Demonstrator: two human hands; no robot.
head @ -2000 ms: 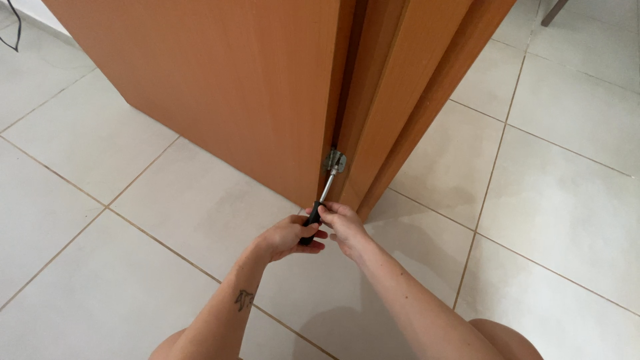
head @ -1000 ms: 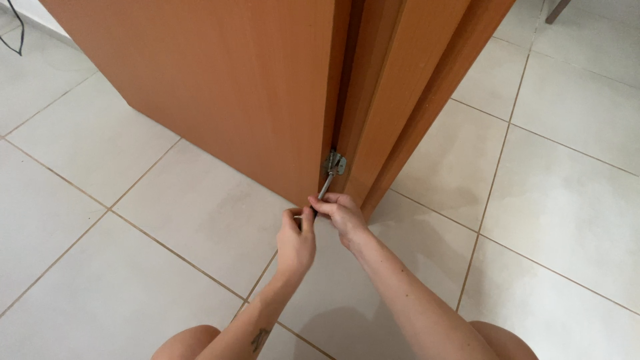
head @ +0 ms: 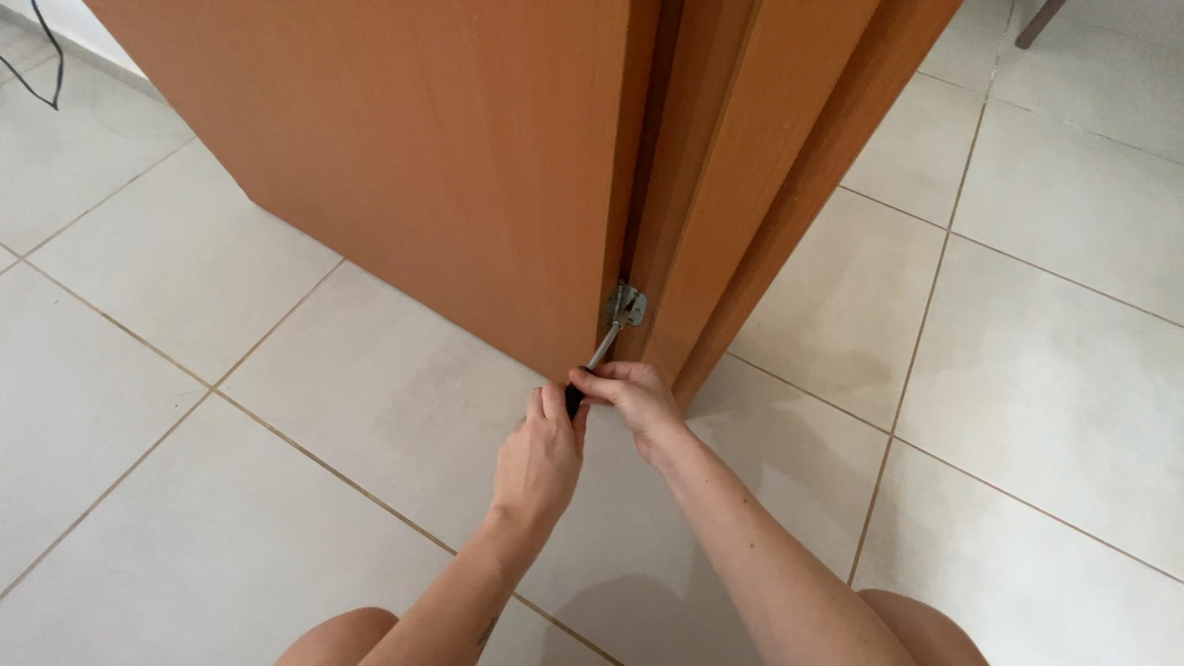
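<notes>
A metal door hinge [head: 628, 304] sits low in the gap between the wooden door [head: 416, 166] and the wooden door frame [head: 740, 185]. The shaft tip of a screwdriver [head: 604, 346] with a black handle meets the hinge; the exact screw is too small to make out. My left hand [head: 546, 449] is closed around the lower part of the handle. Higher up, my right hand [head: 633, 400] pinches the handle near the shaft between thumb and fingers. The tool slants up and to the right, and much of its handle is hidden by my fingers.
Pale floor tiles [head: 351, 388] surround the door's foot. A black cable [head: 55, 79] hangs by the wall at the upper left. One dark furniture leg [head: 1041, 23] stands at the upper right. My knees show at the bottom edge.
My left hand has turned and shifted its grip on the handle, its wrist now lower than two seconds ago. My right hand stays near the shaft, and the tip remains at the hinge.
</notes>
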